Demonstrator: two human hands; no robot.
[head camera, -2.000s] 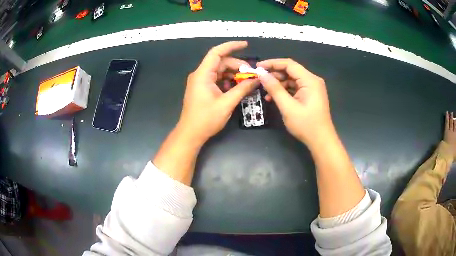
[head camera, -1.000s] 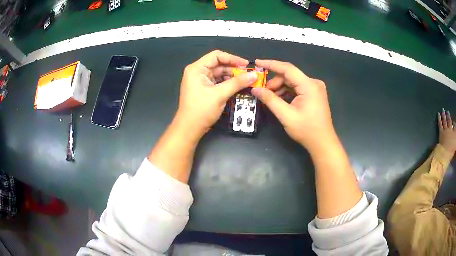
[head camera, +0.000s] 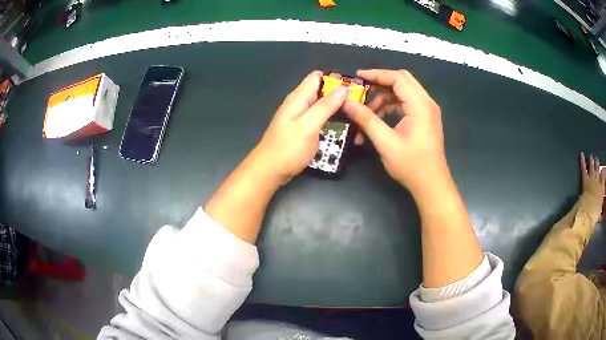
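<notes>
A black housing (head camera: 326, 170) with a pale panel (head camera: 330, 147) with dark spots is at the centre of the bench, its near end towards me. An orange part (head camera: 355, 91) sits at the housing's far end. My left hand (head camera: 294, 126) grips the housing's far end from the left, its thumb pressing on the orange part. My right hand (head camera: 401, 123) holds the same end from the right, thumb at the orange part's lower edge. The fingers hide the housing's sides.
On the dark green bench (head camera: 219, 133) at left are a white and orange carton (head camera: 81, 109), a smartphone (head camera: 152, 114) and a slim dark item (head camera: 91, 178). Beyond the white edge strip (head camera: 266, 30), a belt carries an orange-ended unit (head camera: 456, 18). Another person's arm (head camera: 565, 229) is at right.
The orange part, earlier held above the housing with a white piece, now lies at its far end. The left thumb has moved onto it. The belt units have shifted right.
</notes>
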